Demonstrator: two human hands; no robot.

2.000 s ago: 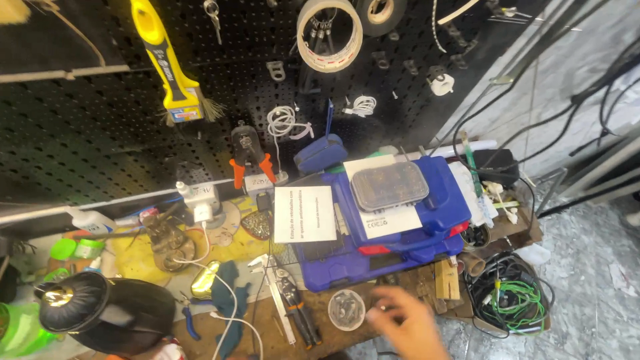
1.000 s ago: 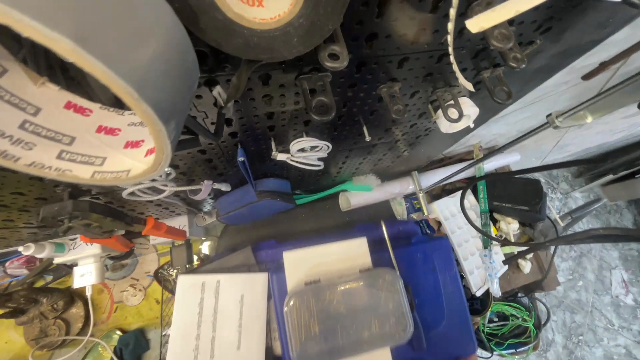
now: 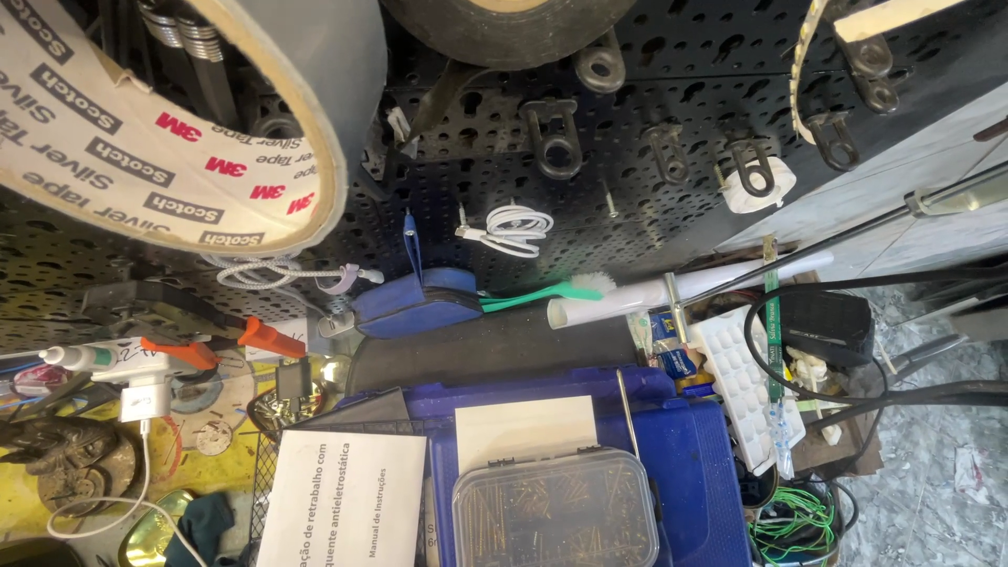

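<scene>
Neither of my hands shows in the head view. At the lower middle, a clear plastic compartment box [image 3: 555,512] of small brass-coloured pins or screws lies on a blue plastic case [image 3: 697,472]. Left of the box is a white instruction manual [image 3: 342,496]. Behind the case sit a blue zippered pouch [image 3: 421,302] and a green-handled brush [image 3: 543,294]. A large roll of silver tape [image 3: 331,118] hangs close by at upper left, and a dark tape roll [image 3: 512,31] hangs beside it. Crimping pliers with orange handles [image 3: 272,339] are at the left.
A black pegboard [image 3: 472,110] with metal hooks and a coiled white cable [image 3: 516,230] rises behind. At right are a rolled white sheet [image 3: 614,302], a white egg-tray-like sheet [image 3: 732,386], black cables [image 3: 890,276] and green wires [image 3: 795,520]. A white charger [image 3: 144,398] stands at left.
The view has moved much closer to the pegboard and case. A hand, seen two seconds ago by a small round clear container near the bench's front edge, is out of view, as is that container.
</scene>
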